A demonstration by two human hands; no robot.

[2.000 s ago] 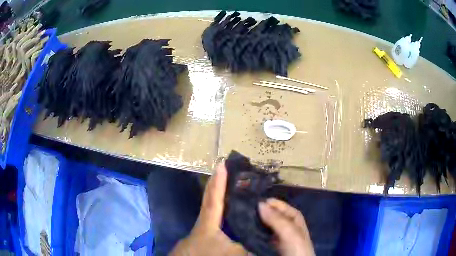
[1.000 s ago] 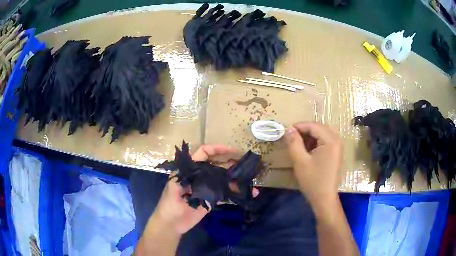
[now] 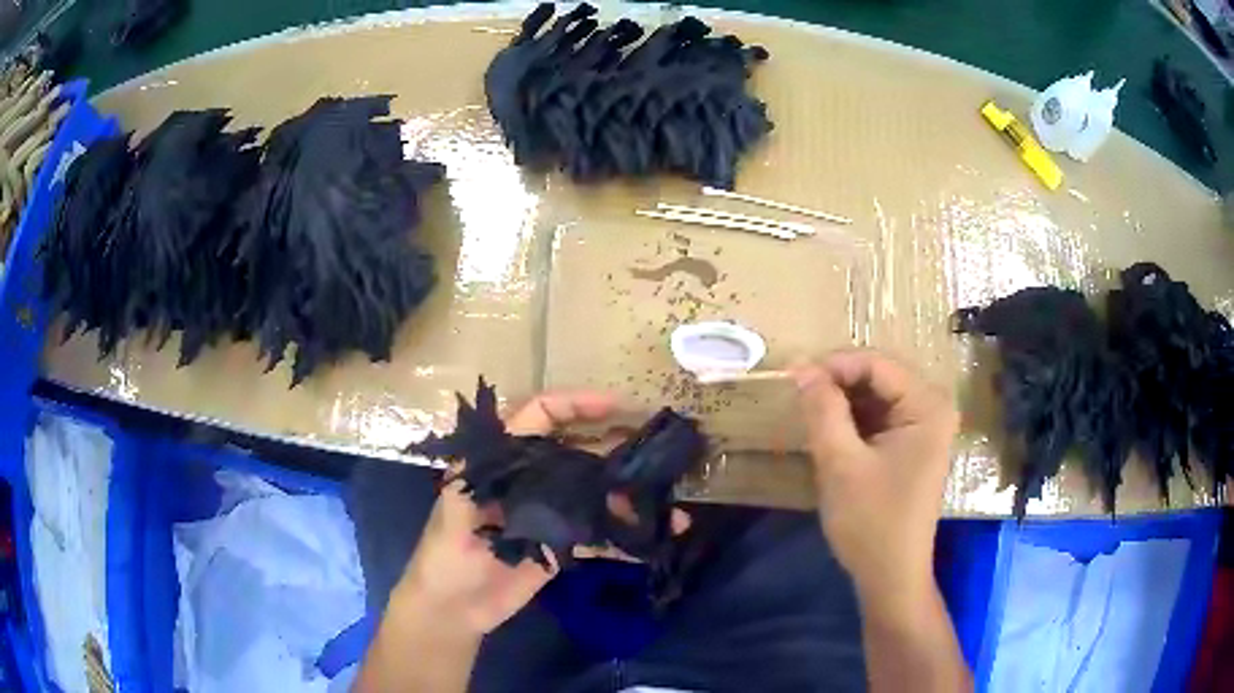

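Note:
My left hand (image 3: 474, 555) holds one black ragged cape piece (image 3: 548, 501) at the board's front edge; its narrower end with an opening points right. My right hand (image 3: 880, 440) holds a thin pale stick (image 3: 758, 375) between thumb and fingertips. The stick's tip is at the near rim of the small white oval dish (image 3: 717, 349). Whether the tip touches the rim, and whether glue is on it, I cannot tell. The dish stands on a cardboard pad (image 3: 596, 291) with brown spots.
Stacks of black pieces lie at left (image 3: 338, 230), top (image 3: 629, 102) and right (image 3: 1069, 379). Spare sticks (image 3: 731, 221) lie above the dish. A yellow tool (image 3: 1022, 144) and a white bottle (image 3: 1076, 115) are upper right. Blue bins (image 3: 271, 582) stand below the board.
My right hand has gone from the cape piece to the stick in the dish, and has now drawn the stick to the near rim. My left hand holds the piece turned sideways.

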